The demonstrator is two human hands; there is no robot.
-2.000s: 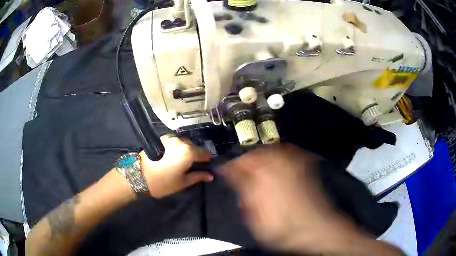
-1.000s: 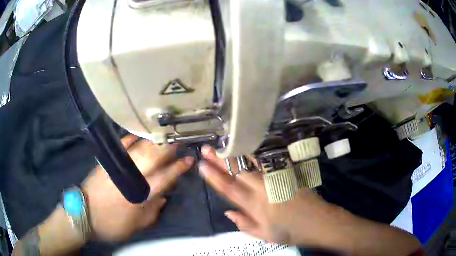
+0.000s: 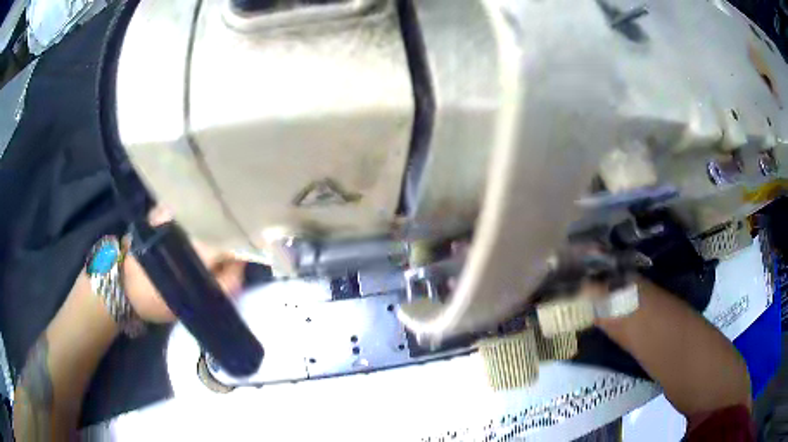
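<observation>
The dark fabric panel (image 3: 65,186) lies left of and behind the cream sewing machine head (image 3: 302,112). My left hand (image 3: 147,289), with a turquoise-faced watch at the wrist, is at the fabric left of the needle area, partly hidden by the black rod. Its grip cannot be made out. My right forearm (image 3: 683,354) reaches behind the tension knobs (image 3: 510,361); the hand itself is hidden by the machine. The silver needle plate (image 3: 346,332) shows uncovered in front of the presser area. The contact between hands and cloth is hidden.
The black rod (image 3: 203,302) hangs at the left of the head, over the plate's left end. The white machine table (image 3: 285,419) with ruler-like markings runs along the front. A blue surface (image 3: 766,350) is at the right edge. White crumpled material (image 3: 56,22) is at the upper left.
The fabric has moved back off the needle plate, uncovering it. Both hands have moved away from the front of the needle, the right one behind the machine. The view is closer to the machine head.
</observation>
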